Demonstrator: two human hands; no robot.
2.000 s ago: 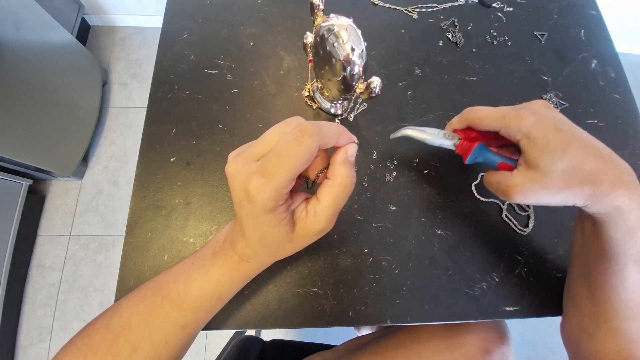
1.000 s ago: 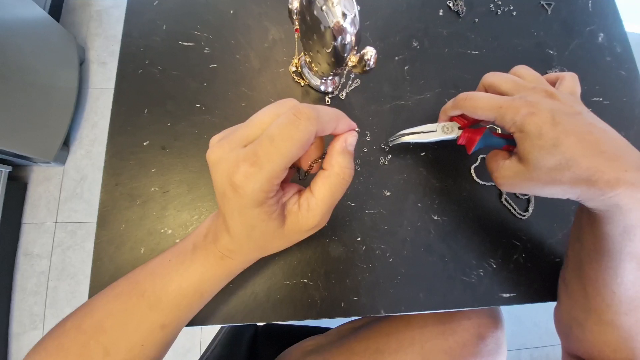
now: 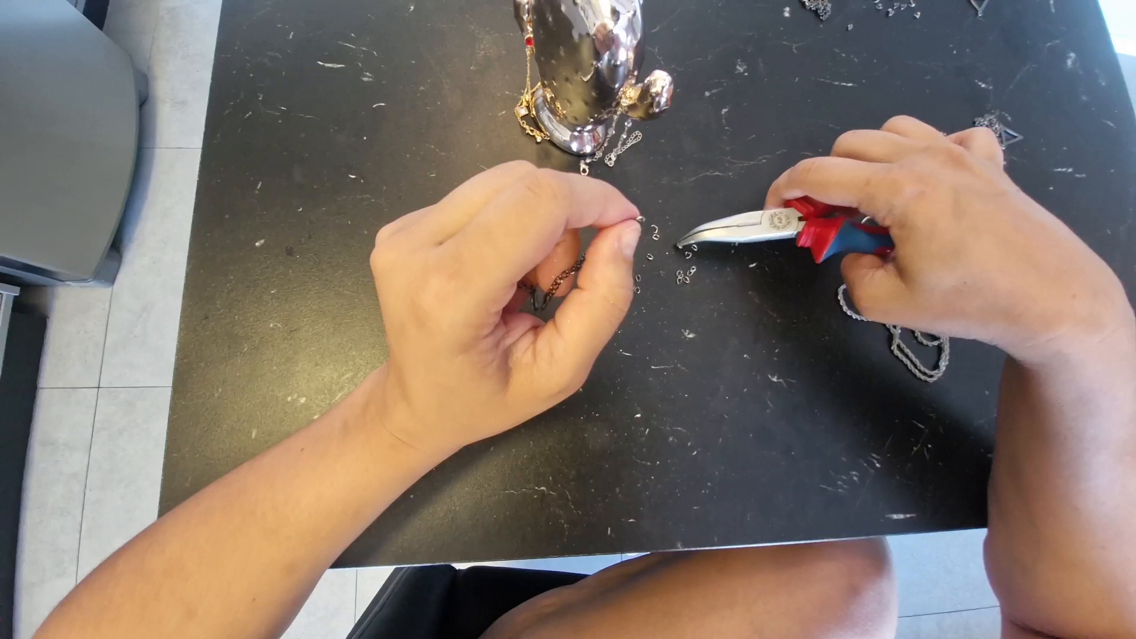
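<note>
My left hand (image 3: 506, 302) pinches a tiny metal ring (image 3: 641, 218) between thumb and index fingertip, and a dark chain (image 3: 561, 279) lies within its curled fingers. In my right hand (image 3: 958, 231) are bent-nose pliers (image 3: 750, 227) with red and blue handles. The pliers' tips point left and rest at or just over the black tabletop, beside several small loose jump rings (image 3: 685, 275). Whether the tips hold a ring cannot be told. A silver rope chain (image 3: 923, 355) lies on the table below my right hand, partly hidden by it.
A shiny metallic cactus-shaped stand (image 3: 590, 62) hung with gold and silver chains stands beyond my left hand. Near the far right are a small chain heap (image 3: 816, 7), small rings (image 3: 896, 7) and a triangle pendant (image 3: 1010, 135). The black table's (image 3: 621, 543) front edge is above my legs.
The pliers have moved down to the loose rings, and their jaws, apart one second ago, now look closer together. My left hand keeps its pinch. The view has shifted somewhat.
</note>
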